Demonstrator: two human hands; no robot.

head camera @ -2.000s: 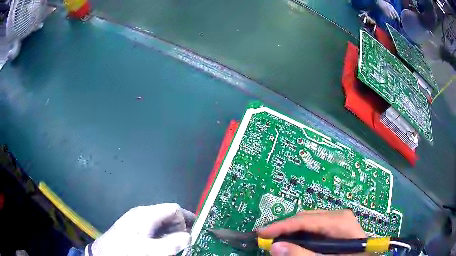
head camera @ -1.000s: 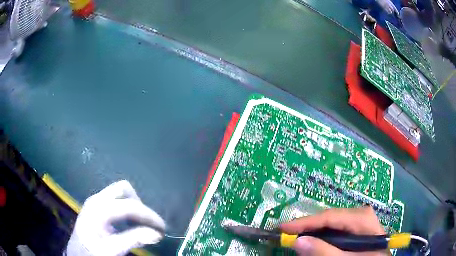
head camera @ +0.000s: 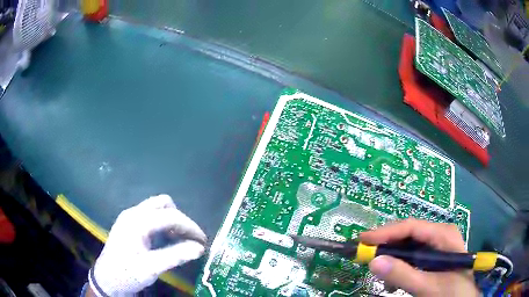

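Note:
A green circuit board (head camera: pixel 278 185) with a white border lies in front of me, over a red carrier (head camera: pixel 262 129) that shows at its left edge. My bare right hand (head camera: pixel 423 255) holds the soldering iron (head camera: pixel 423 259) by its black handle with yellow bands. Its dark tip is over the board beside a silvery pad. My gloved left hand (head camera: pixel 148 246) is left of the board's edge, thumb and fingertips close together. I cannot tell whether solder wire is between them.
At the upper right another board (head camera: pixel 455 72) sits tilted over a red carrier (head camera: pixel 417 96) with a finned heat sink (head camera: pixel 468 125). A further board (head camera: pixel 473 40) is behind it. A white fan (head camera: pixel 35 23) and a red and yellow piece (head camera: pixel 94 9) are at the upper left.
The gloved hand has moved left, away from the board's edge. The iron has moved right across the board. The board and background sit higher in view. The thin wire seen at the glove no longer shows clearly.

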